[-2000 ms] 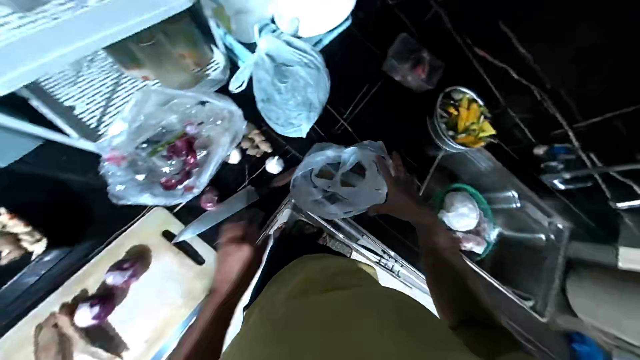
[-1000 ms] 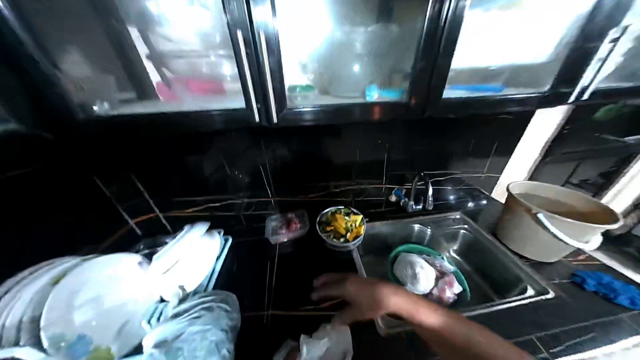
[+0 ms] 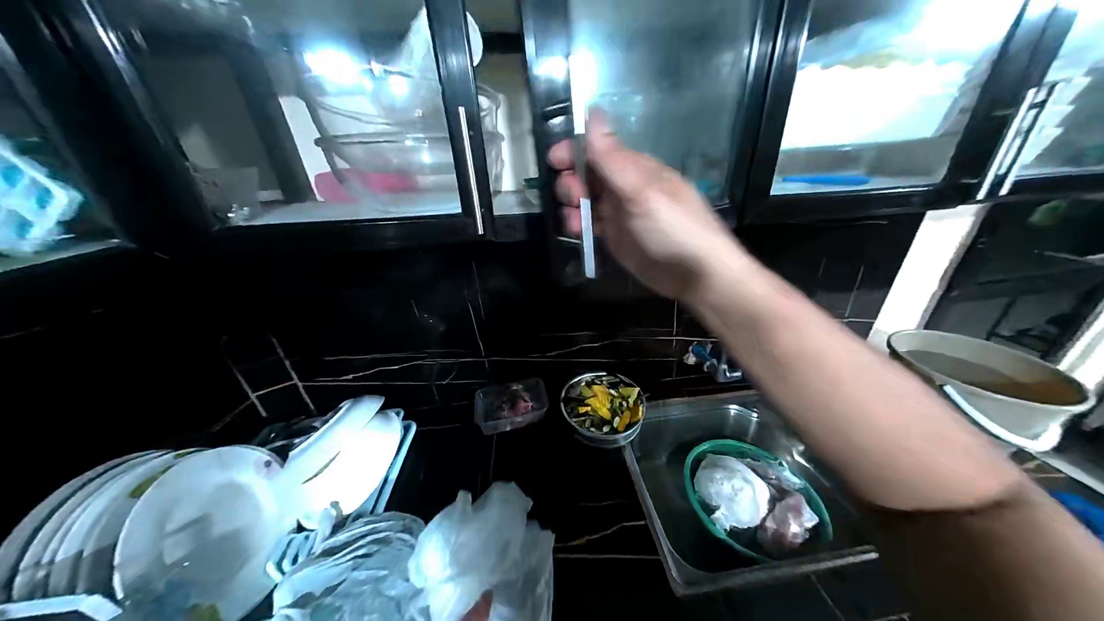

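Note:
My right hand [image 3: 642,203] grips the metal handle [image 3: 588,237] of a glass-fronted cabinet door [image 3: 673,112], which stands partly ajar. Of my left hand [image 3: 477,606] only a bit of finger shows at the bottom edge, against a crumpled whitish plastic bag [image 3: 483,552] that it appears to hold. Beside that bag, to the left, lies another thin plastic bag [image 3: 362,561]. Behind them on the black counter are a clear plastic box [image 3: 511,406] with reddish pieces and a steel bowl [image 3: 603,409] of yellow and green cut vegetables.
White plates [image 3: 203,526] stand in a rack at the lower left. To the right, a steel sink [image 3: 655,526] holds a green basket [image 3: 703,509] with bagged food, near a tap [image 3: 716,360]. A large beige bucket [image 3: 992,388] of brownish liquid stands beyond the sink.
My right hand has risen from over the counter to the cabinet handle and closed on it. The cabinet door has swung partly open. The view has tilted up from the cutting board.

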